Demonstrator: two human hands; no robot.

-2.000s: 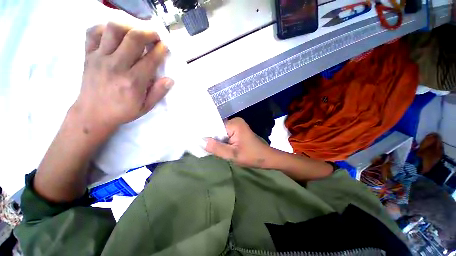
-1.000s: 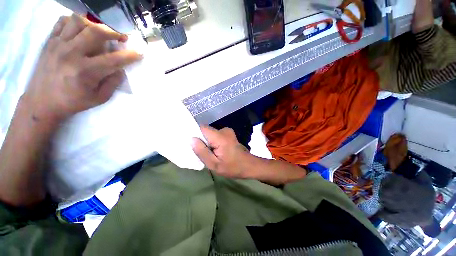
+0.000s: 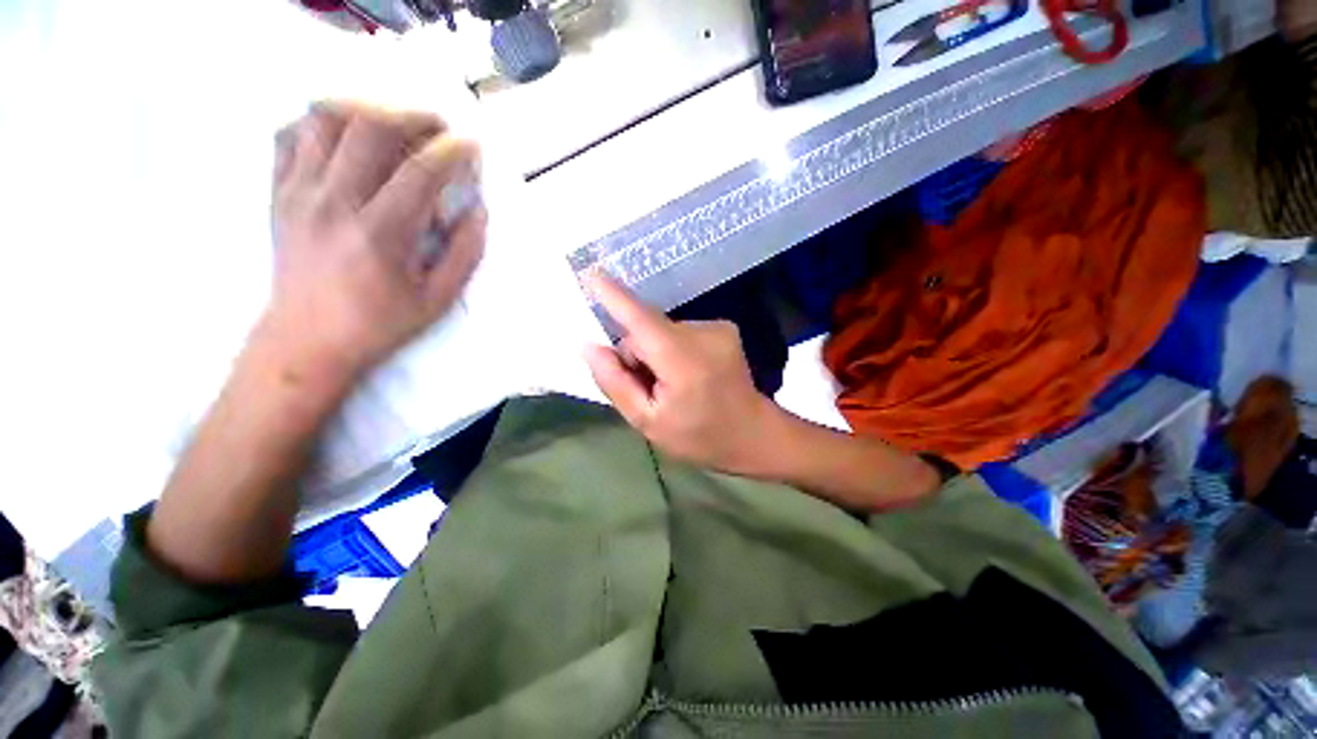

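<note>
The white fabric is overexposed and merges with the white table; a greyish fold shows below my left wrist. My left hand is blurred, above the left of the table, fingers curled with a bunched, pale greyish bit of what looks like the fabric between thumb and fingers. My right hand is at the near table edge, index finger extended over the ruler's end, thumb apart, with nothing seen in it. The machine's dark ribbed knob and small metal parts show at the top, cut off by the frame.
A smartphone, snips and red-handled scissors lie at the top right. A ruler runs along the near table edge. Orange-red cloth is heaped right of my lap, beside a blue and white crate. A blue crate is below left.
My right hand has let go of the fabric's corner and extended its index finger toward the ruler. The fabric no longer hangs between my hands. My left hand's fingers have curled in. The view has shifted.
</note>
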